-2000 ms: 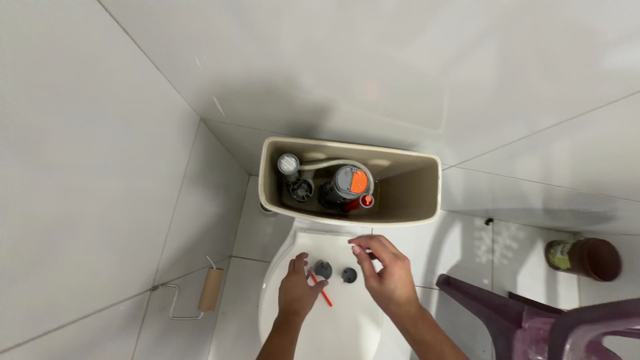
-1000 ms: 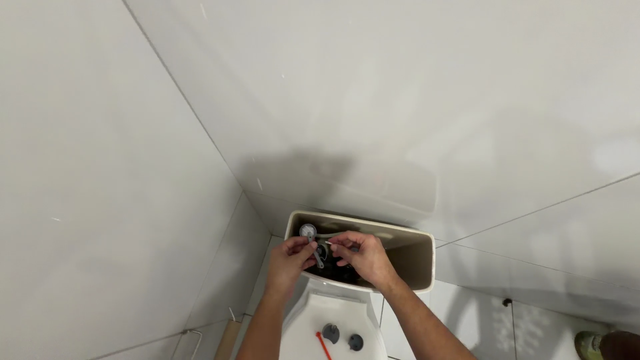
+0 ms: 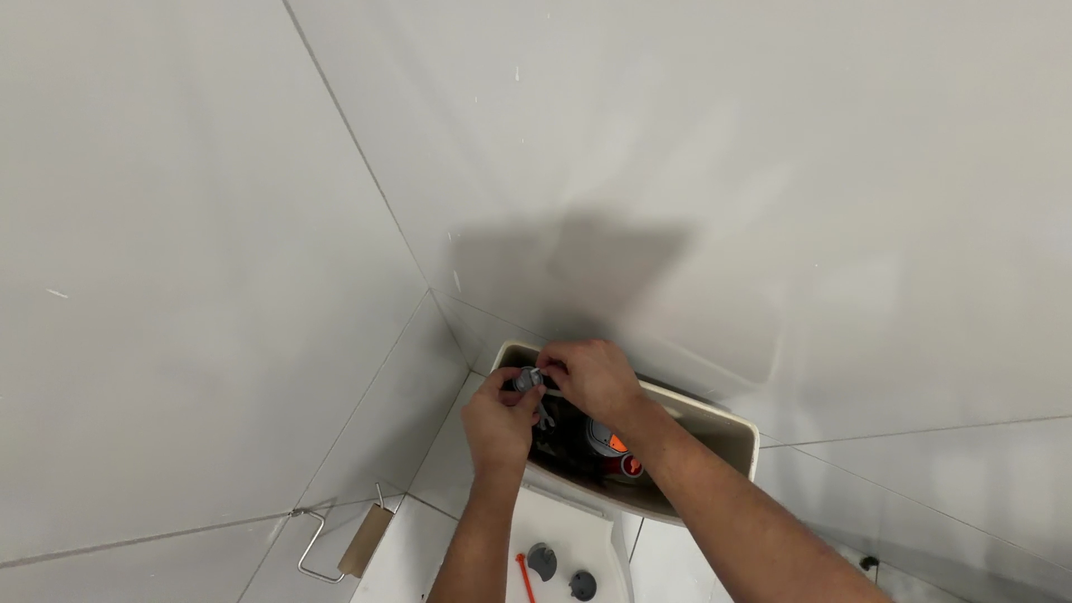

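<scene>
Inside the left end of the open toilet cistern (image 3: 714, 410), my left hand (image 3: 501, 419) grips the grey top of the fill valve (image 3: 528, 379) between thumb and fingers. My right hand (image 3: 593, 378) pinches a small pale part at the same valve top; the part is mostly hidden by the fingertips. Right of the hands, partly under my right forearm, is the flush valve (image 3: 605, 437) with its orange and grey top, and a red round piece (image 3: 631, 466) beside it. On the closed toilet lid lie a grey notched cap (image 3: 543, 562), a smaller dark grey round part (image 3: 583, 585) and a thin orange-red rod (image 3: 525, 578).
The white toilet lid (image 3: 565, 523) stands in front of the cistern. A wire holder (image 3: 310, 548) with a bare cardboard roll (image 3: 367, 540) is on the left wall. Tiled walls meet in a corner close behind the cistern. A small dark object (image 3: 869, 563) is at the lower right.
Both hands were over the toilet lid two seconds ago and have moved up to the fill valve in the cistern. The loose parts remain on the lid. The view has shifted.
</scene>
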